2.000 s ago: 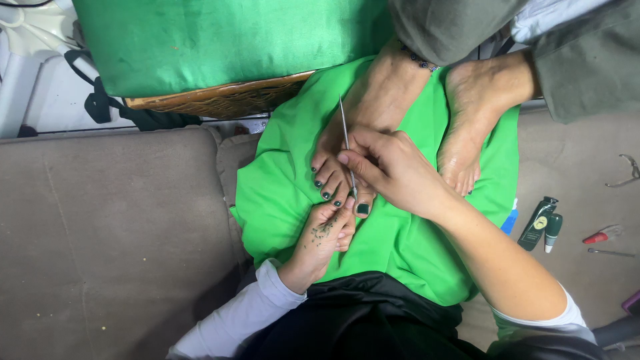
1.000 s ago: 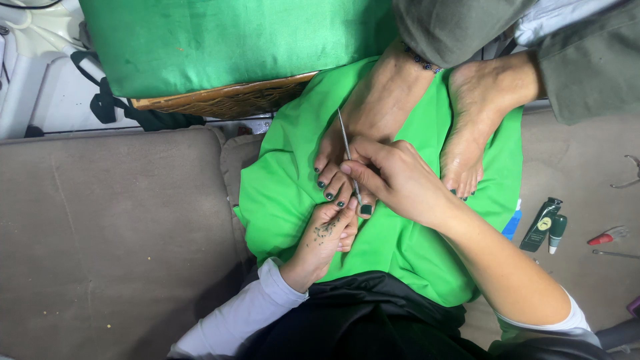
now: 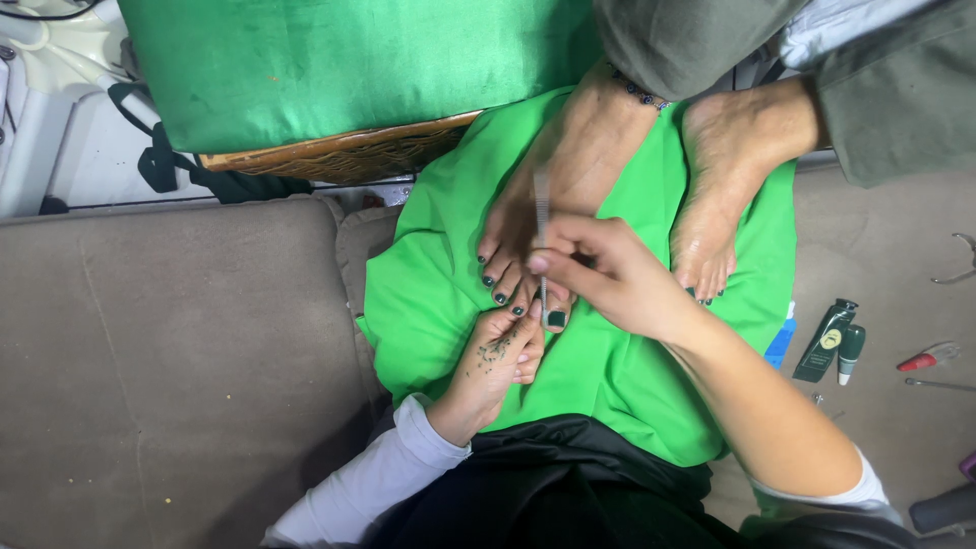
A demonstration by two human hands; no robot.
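Note:
My right hand point(image 3: 610, 274) grips a slim metal manicure tool point(image 3: 542, 206), its upper part blurred; the lower end lies beside the big toe point(image 3: 557, 314) of another person's foot point(image 3: 579, 152). My left hand point(image 3: 492, 354), with dark marks on its back, pinches that foot's toes from below, with the thumb tip near the tool's lower end. Dark green polish covers the toenails. The foot rests on a bright green cloth point(image 3: 435, 297). To the right, the person's other foot point(image 3: 713, 183) lies on the same cloth.
Brown upholstery point(image 3: 191, 343) spans both sides. At right are a dark green tube point(image 3: 825, 341), a small green tube point(image 3: 851, 352), a red-tipped item point(image 3: 919, 362), a thin metal tool point(image 3: 942, 385) and metal nippers point(image 3: 962, 263). A green satin cushion point(image 3: 343, 61) tops a wicker piece point(image 3: 343, 155).
The metal tool in my right hand has swung to a more upright angle. My left hand stays at the toes.

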